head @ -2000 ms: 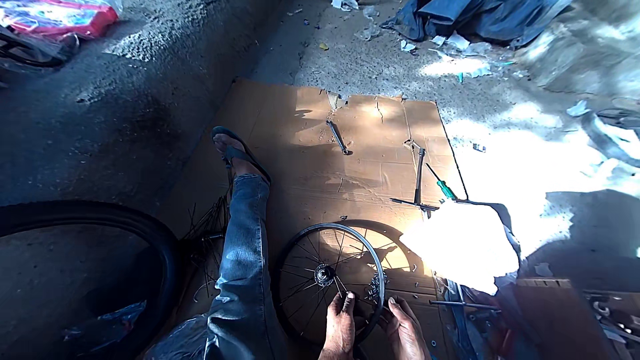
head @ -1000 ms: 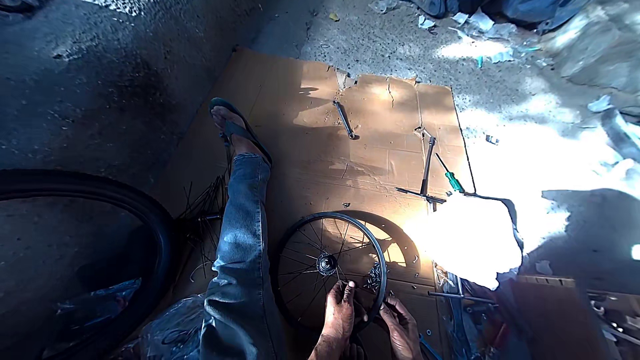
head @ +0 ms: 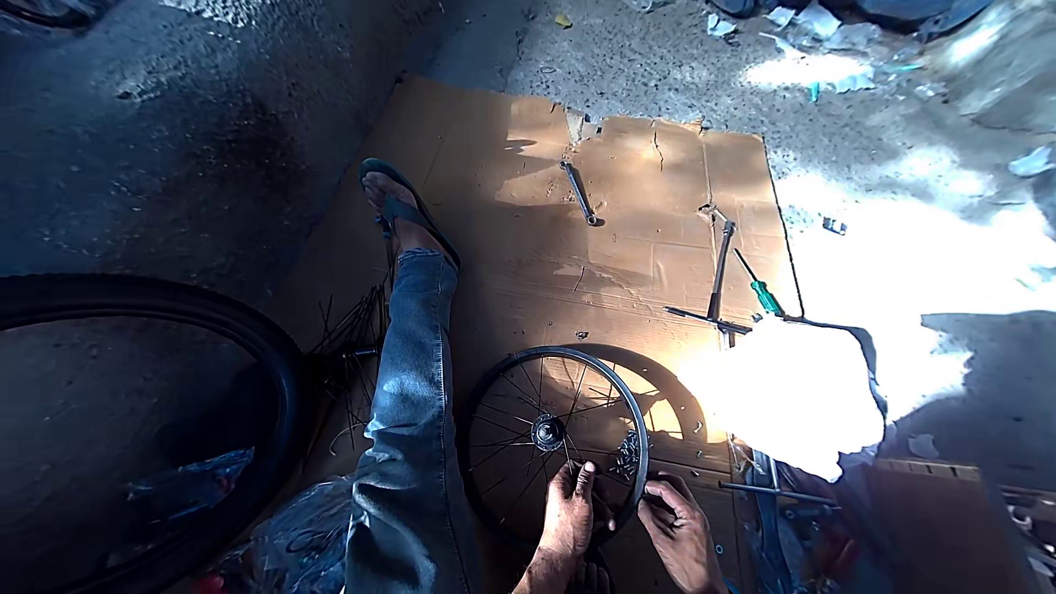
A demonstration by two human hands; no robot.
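Observation:
A small spoked bicycle wheel rim (head: 617, 381) is tilted over the cardboard beside my leg, with its hub (head: 548, 432) facing up. My left hand (head: 569, 507) is inside the rim, thumb and fingers pinched on a wheel spoke (head: 568, 450) below the hub. At the rim's lower right edge, my right hand (head: 678, 524) has its fingertips against the outer side; whether they hold a small part cannot be made out. A pile of small metal spoke nipples (head: 627, 455) shows through the spokes near the right of the rim.
Cardboard (head: 495, 247) lies under the wheel. On it are a wrench (head: 579, 195), a T-handled tool (head: 721, 276) and a green-handled screwdriver (head: 766, 297). A large bicycle tire (head: 285, 371) and loose spokes (head: 355, 330) are left of my leg. More tools (head: 771, 495) lie at lower right.
My right hand has come up closer against the rim since the earliest frame. The left hand stays at the spokes below the hub. The wheel has barely moved.

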